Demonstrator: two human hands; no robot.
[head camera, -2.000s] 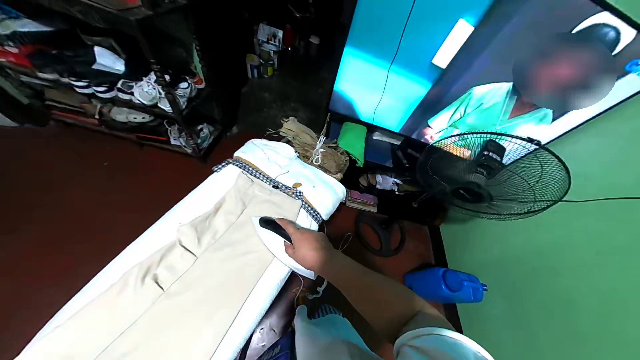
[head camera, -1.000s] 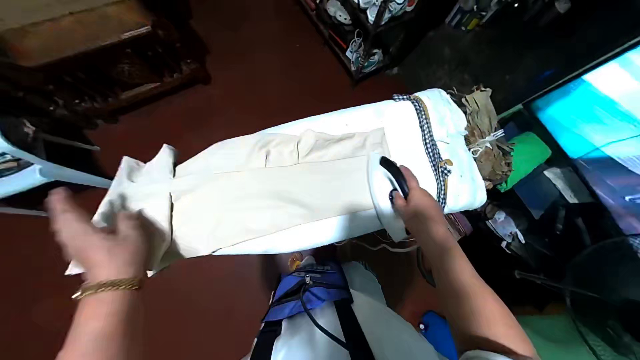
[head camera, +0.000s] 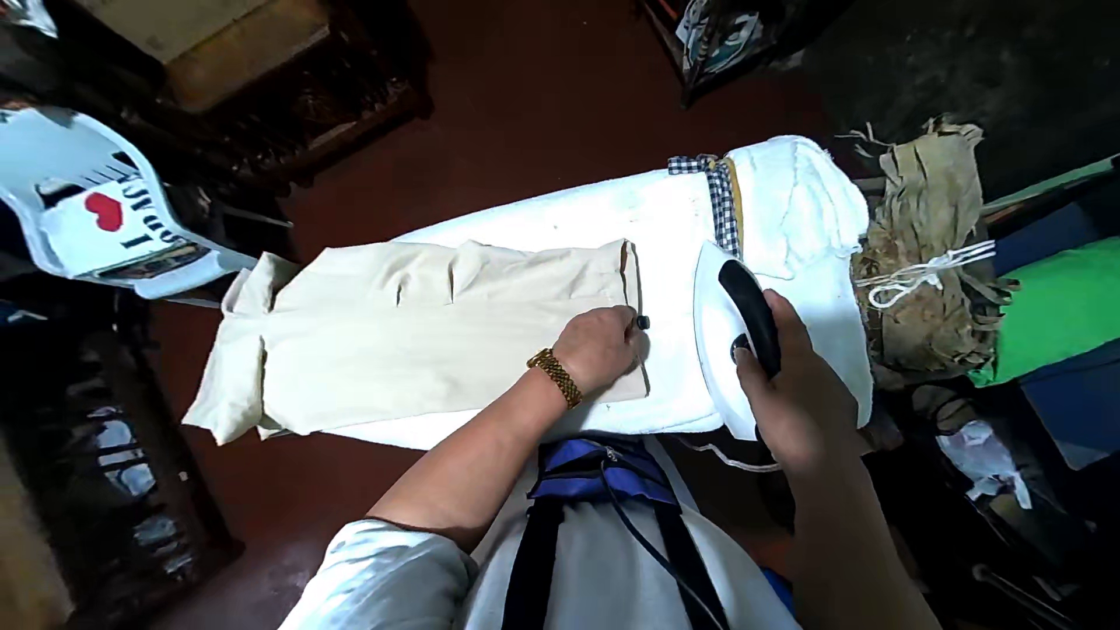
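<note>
Beige trousers (head camera: 376, 350) lie lengthwise on an ironing board (head camera: 560, 197) covered in white cloth, their far left part bunched over the board's end. My left hand (head camera: 599, 350), with a gold-coloured bracelet, grips the right edge of the beige fabric, where a small dark round thing shows beside the fingers. My right hand (head camera: 787, 385) is closed around the black handle of a white clothes iron (head camera: 717, 341), which is to the right of the fabric. A checkered band (head camera: 724, 206) crosses the board beyond the iron, beside a folded white towel (head camera: 801, 206).
At the left is a white plastic chair (head camera: 166, 210) holding a printed cloth. Carved wooden furniture (head camera: 332, 114) stands behind on the red floor. Past the board's right end are a tied brown bundle (head camera: 932, 254) and a green item (head camera: 1067, 306). A pale cord hangs at the near edge.
My left hand, open above the board's left end one second ago, is now at the right edge of the trousers, gripping it. The iron has moved off the fabric to its right.
</note>
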